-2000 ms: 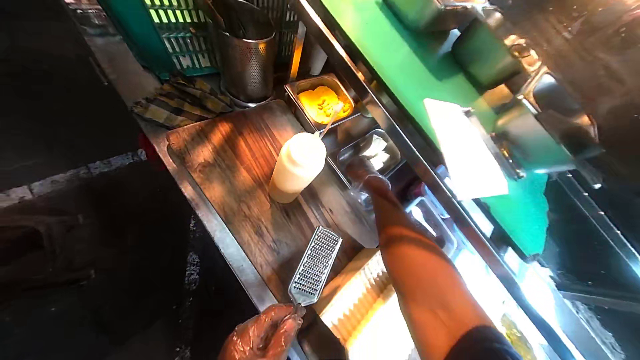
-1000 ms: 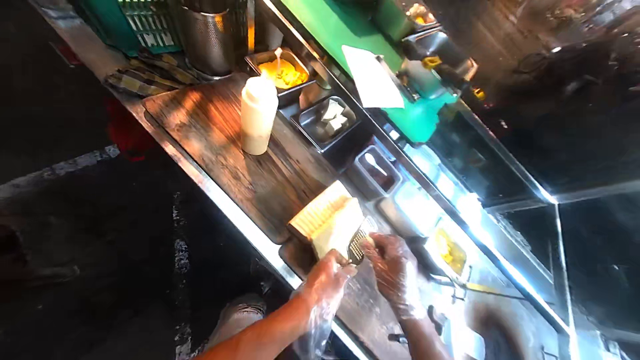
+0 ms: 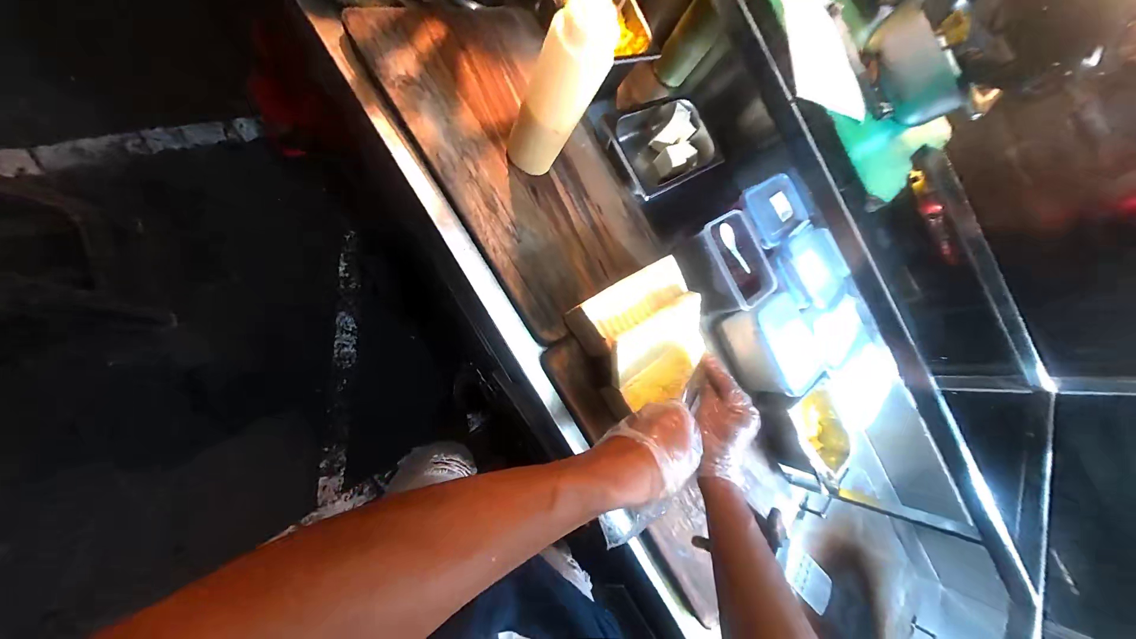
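Note:
My left hand (image 3: 667, 437), in a clear plastic glove, is curled at the lower edge of a brightly lit, pale yellow item (image 3: 661, 359). My right hand (image 3: 726, 417), also gloved, is close beside it on the right, fingers bent. What either hand holds is hidden by the fingers and glare. Just above the yellow item lies a ridged, pale block, perhaps sliced bread (image 3: 635, 297), at the end of a wooden board (image 3: 532, 222). A cream-coloured squeeze bottle (image 3: 559, 98) stands on the board. White chunks (image 3: 676, 146) lie in a metal tray (image 3: 652, 186).
Right of the board are a dark-filled container with a white spoon (image 3: 735, 248), blue-rimmed plastic containers (image 3: 777, 209) and a container of yellow food (image 3: 824, 430). A metal counter edge (image 3: 479, 275) runs along the left. Part of an orange-yellow food tray (image 3: 632, 35) shows at the top.
My right hand has left the metal tray of white chunks and come beside my left hand at the pale items. The grater seen earlier in my left hand is no longer plainly visible.

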